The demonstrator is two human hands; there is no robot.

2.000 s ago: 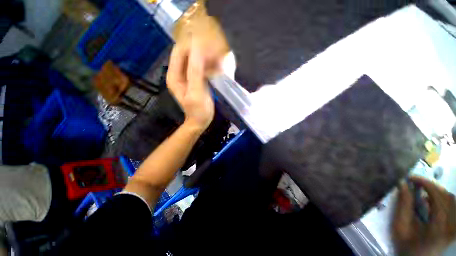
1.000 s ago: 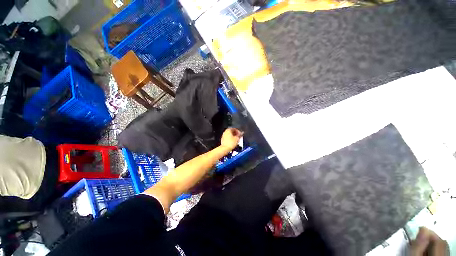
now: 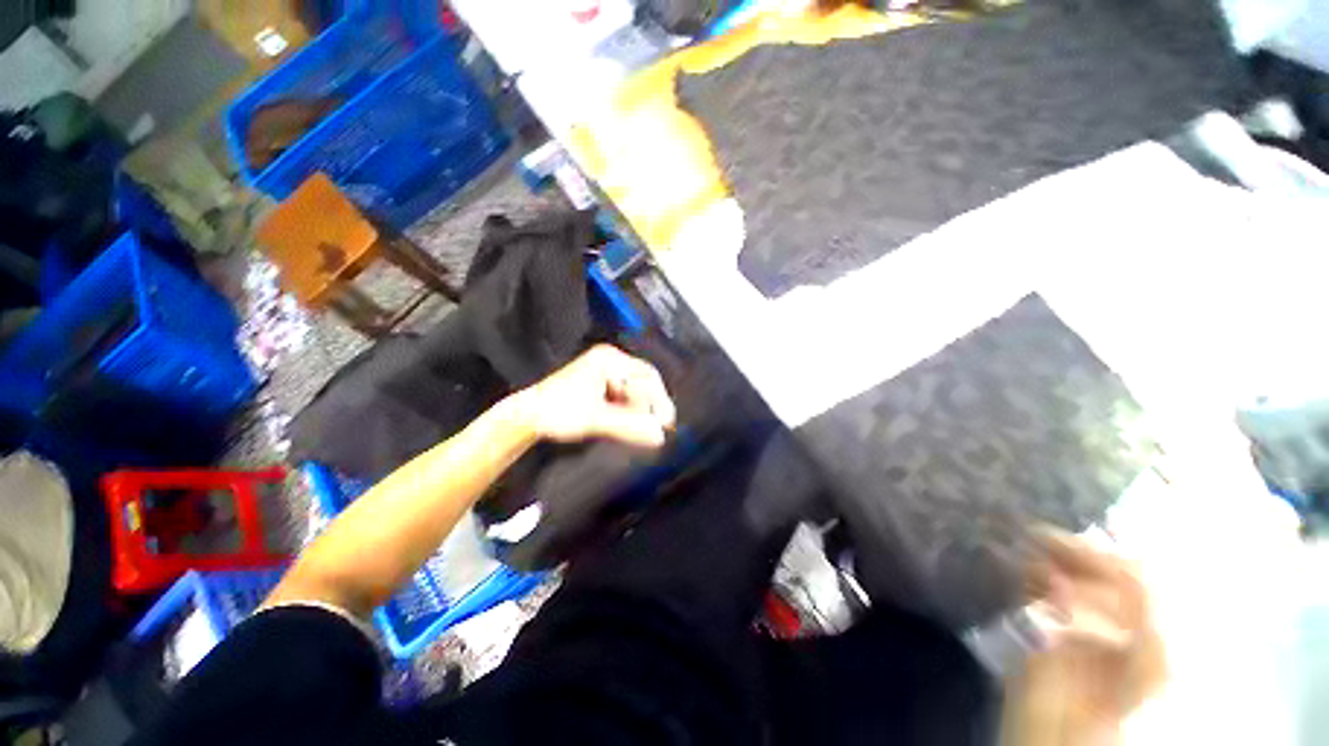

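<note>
A smaller dark fabric piece [image 3: 977, 430] lies on the white table and runs over its front edge. A larger dark panel [image 3: 933, 146] lies farther back, partly on an orange-brown board [image 3: 656, 146]. My left hand [image 3: 605, 397] is off the table, fingers curled, above dark cloth [image 3: 532, 299] heaped over a blue crate; whether it grips any cloth cannot be told. My right hand [image 3: 1086, 619] is blurred at the near right edge of the smaller piece; its grip is unclear.
A wooden stool [image 3: 316, 241], a red stool [image 3: 197, 525] and blue crates [image 3: 124, 328] stand on the floor at left. A bright, washed-out part of the machine table [image 3: 1224, 321] is at right. A person's light-clothed part [image 3: 29, 547] shows at the left edge.
Since the last earlier frame, my left hand has moved left and its fingers look more curled; dark cloth now covers more of the crate below it. My right hand has moved up and left beside the smaller piece.
</note>
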